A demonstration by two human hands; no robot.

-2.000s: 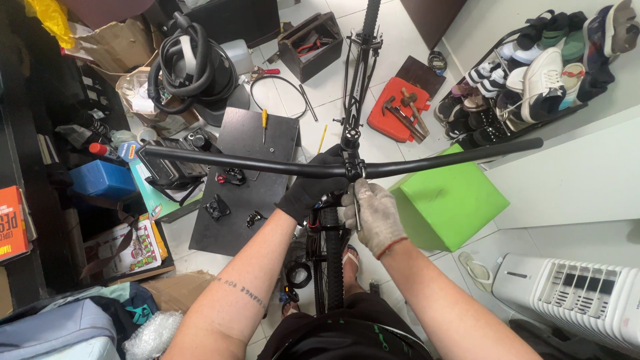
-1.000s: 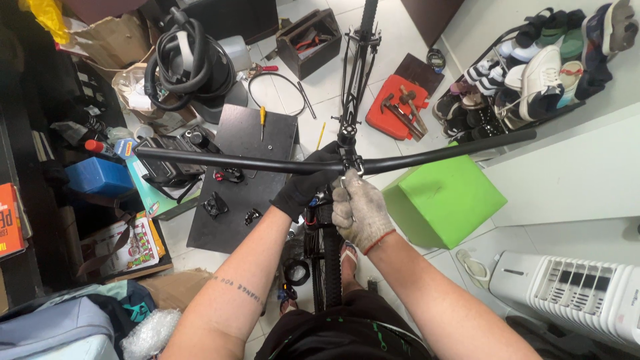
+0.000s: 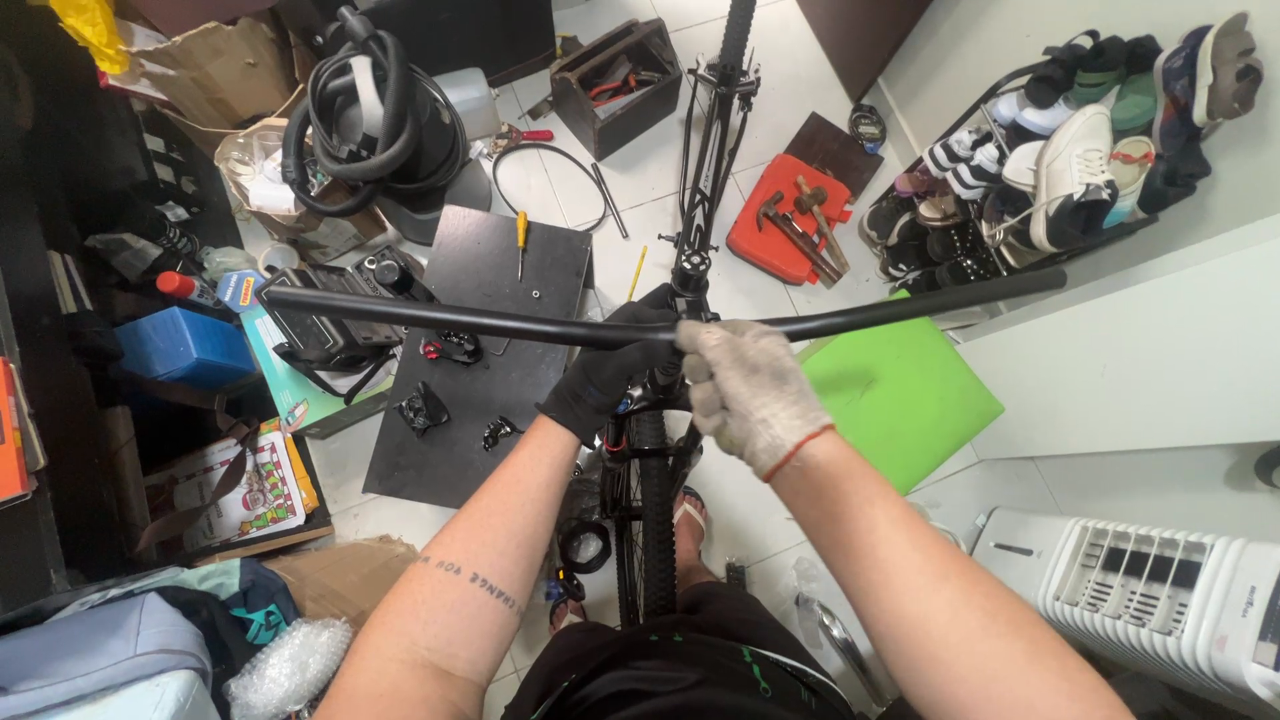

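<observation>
A black bicycle handlebar [image 3: 480, 322] lies across the view, over the stem and the frame of a bicycle [image 3: 697, 215]. My left hand [image 3: 610, 375], in a black glove, is wrapped around the bar and stem area just left of centre, its fingers partly behind the bar. At the bar's middle, my right hand [image 3: 750, 390], in a whitish knit glove, has curled fingers touching the front of the clamp area. Those fingers cover the clamp, and whether they hold a small tool is hidden. Below both hands the bicycle's front tyre [image 3: 655, 510] points toward my body.
Left of the bike, a black board [image 3: 520, 390] carries a yellow screwdriver [image 3: 521, 235] and small bike parts. Beyond are a wooden toolbox [image 3: 620, 100] and a red case [image 3: 770, 225] with hammers on it. At right stand a green box [image 3: 900, 400], a shoe rack [image 3: 1020, 215] and an air cooler [image 3: 1140, 590].
My right hand has moved up onto the bar's middle. A slim metal piece that showed under its fingers two seconds ago is out of sight. My left hand has stayed by the stem.
</observation>
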